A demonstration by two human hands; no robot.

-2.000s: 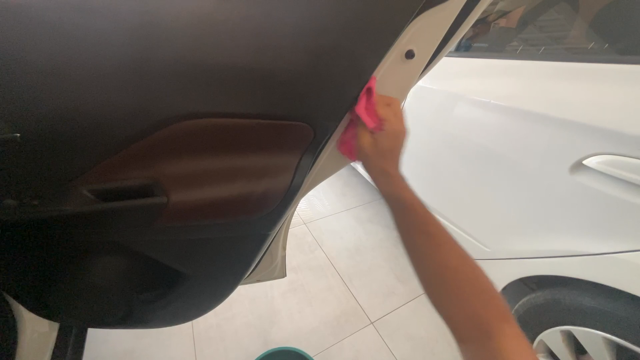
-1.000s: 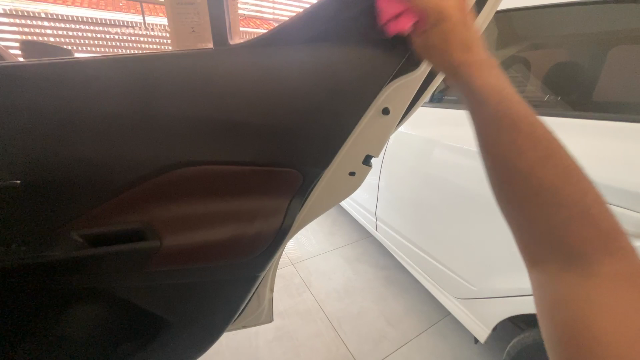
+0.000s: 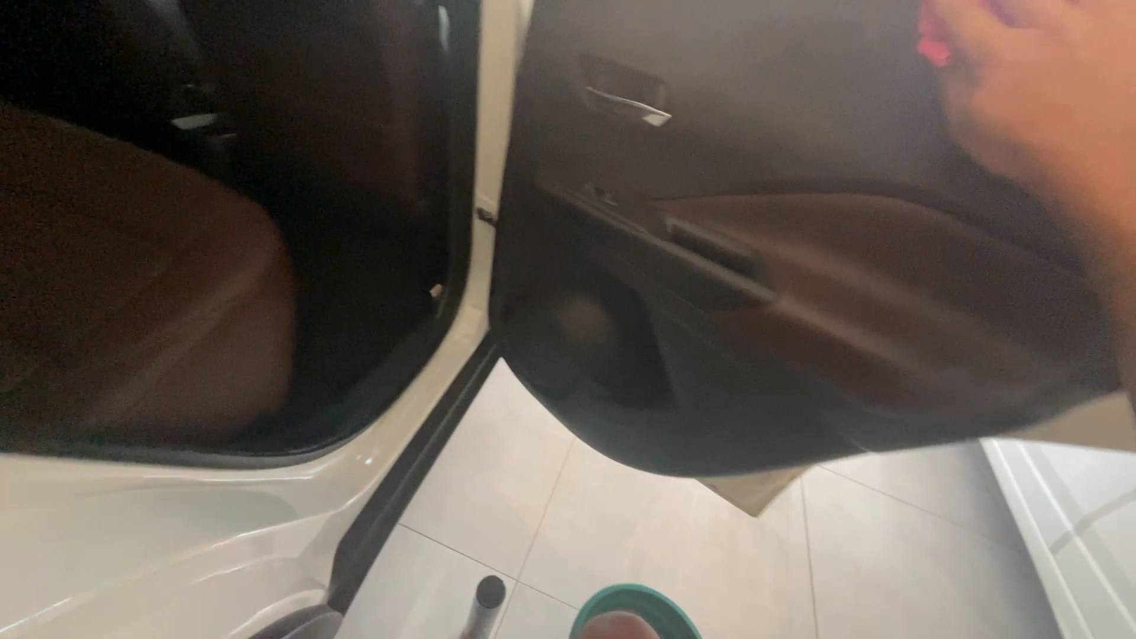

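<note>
My right hand (image 3: pixel 1021 89) is at the upper right, blurred, closed around a pink cloth (image 3: pixel 934 40) against the upper part of a car's inner door panel (image 3: pixel 754 115). Only a bit of the cloth shows past the fingers. The open door's panel is dark, with a brown armrest section (image 3: pixel 887 257), a pull recess and a chrome-edged inner door handle (image 3: pixel 628 105). I do not make out my left hand. A rounded skin-coloured shape at the bottom edge, over a teal bucket or basin (image 3: pixel 679 608), is too cropped to name.
On the left, the white door sill (image 3: pixel 177 506) borders a dark cabin with a brown seat (image 3: pixel 160 293). A bottle-like object with a dark cap (image 3: pixel 490 593) stands on the tiled floor (image 3: pixel 666 524). White bodywork (image 3: pixel 1092 497) rises at the right edge.
The view has swung left and down, bringing in the cabin and door handle. My right hand, still holding the pink cloth, has gone from the door's edge onto its inner panel.
</note>
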